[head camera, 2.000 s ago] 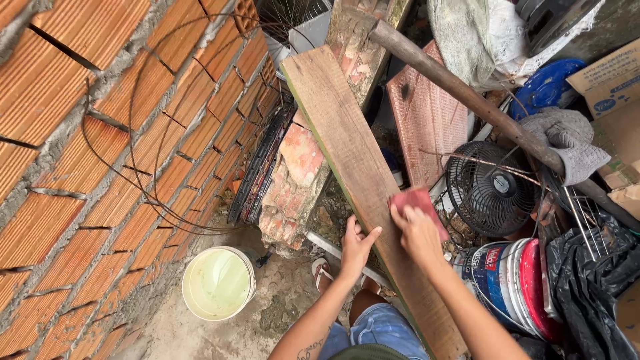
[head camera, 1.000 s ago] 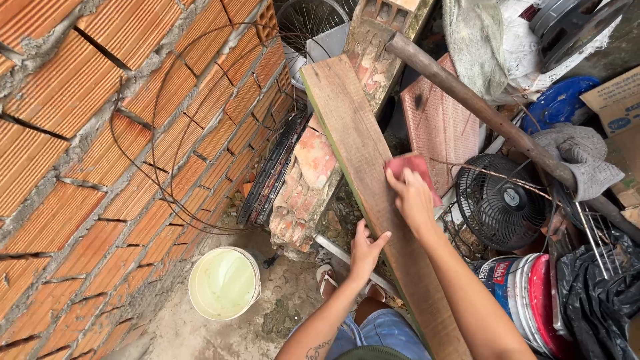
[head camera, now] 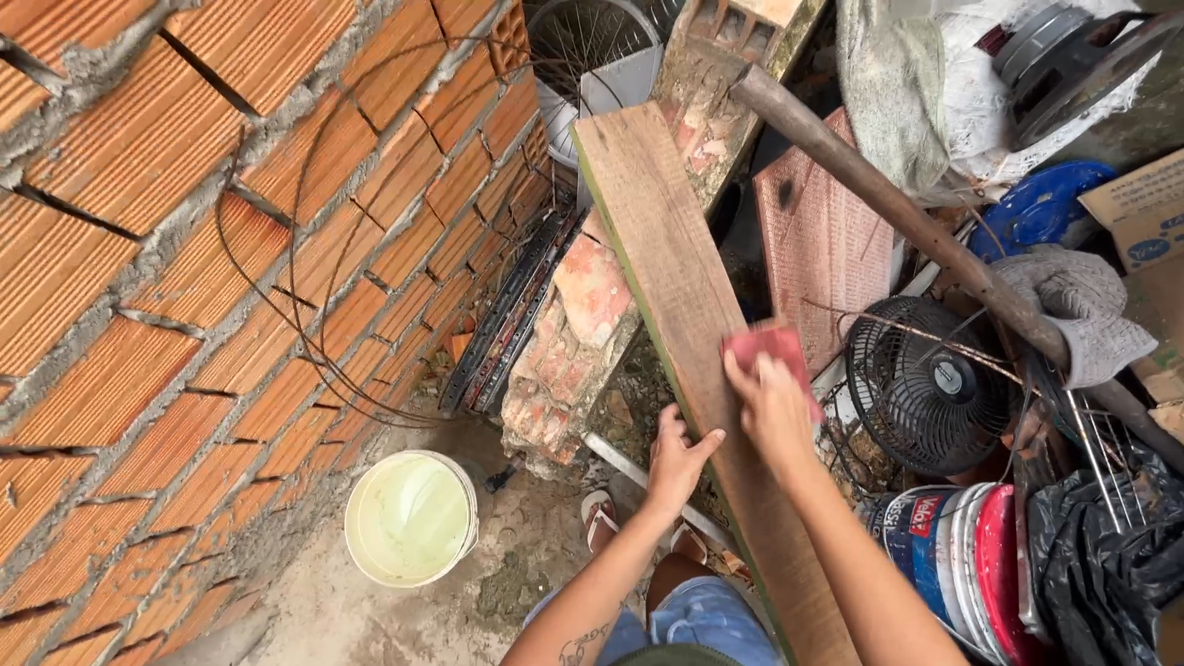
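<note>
A long wooden plank (head camera: 661, 222) with a greenish left edge runs from the upper middle down past my body, its far part over a broken masonry piece. My right hand (head camera: 772, 398) presses a red sheet, apparently sandpaper (head camera: 772, 347), against the plank's right side near mid-length; the sheet overhangs that edge. Just left and below, my left hand (head camera: 683, 453) grips the plank's left edge, thumb on the top face and fingers at the side. The plank's underside is hidden.
A hollow-brick wall (head camera: 231, 277) with looped wire stands left, a pale bucket (head camera: 412, 518) on the ground beside it. Broken masonry (head camera: 564, 370) lies under the plank. At right are a wooden pole (head camera: 897, 203), a black fan (head camera: 925, 388), stacked paint buckets (head camera: 953, 555) and a black plastic bag (head camera: 1101, 555).
My right hand and the red sheet sit slightly farther down the plank than one second ago. My left hand keeps its place at the plank's left edge.
</note>
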